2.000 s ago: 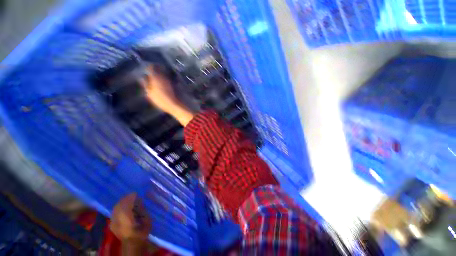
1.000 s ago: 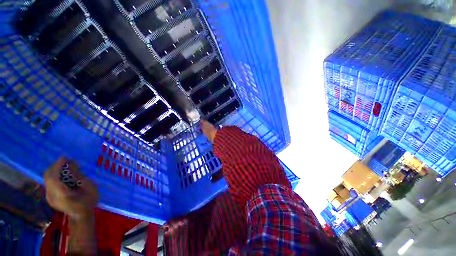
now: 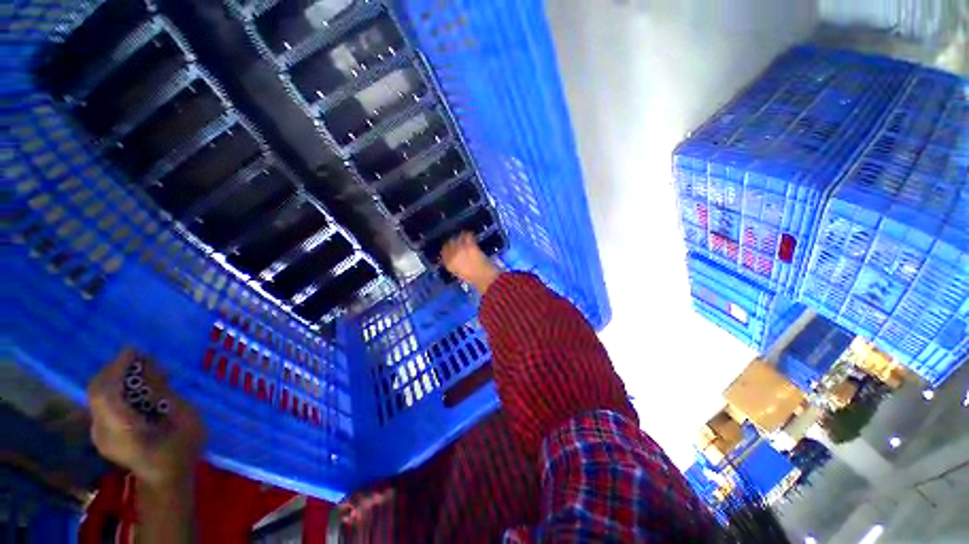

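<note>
My left hand (image 3: 143, 420) is curled around several small ring-ended metal fasteners (image 3: 136, 388), outside the near wall of a big blue crate (image 3: 266, 372). Black housings with silver edges (image 3: 287, 234) stand in two rows in the crate, with a dark gap between the rows. My right hand (image 3: 468, 258) is inside the crate at the near end of the right-hand row, its fingers at the last black housing (image 3: 457, 225). The fingertips are small and partly unclear, so I cannot tell whether they grip it.
Stacked blue crates (image 3: 754, 202) stand on the grey floor at the right. Cardboard boxes (image 3: 763, 395) and more items lie beyond, lower right. Something red (image 3: 228, 494) is below the crate, near my left hand. The crate's right wall (image 3: 531, 138) rises beside my right arm.
My right hand has moved from the crate's near end by the middle gap to the end of the right-hand row. My left hand still holds the fasteners. The view has shifted slightly.
</note>
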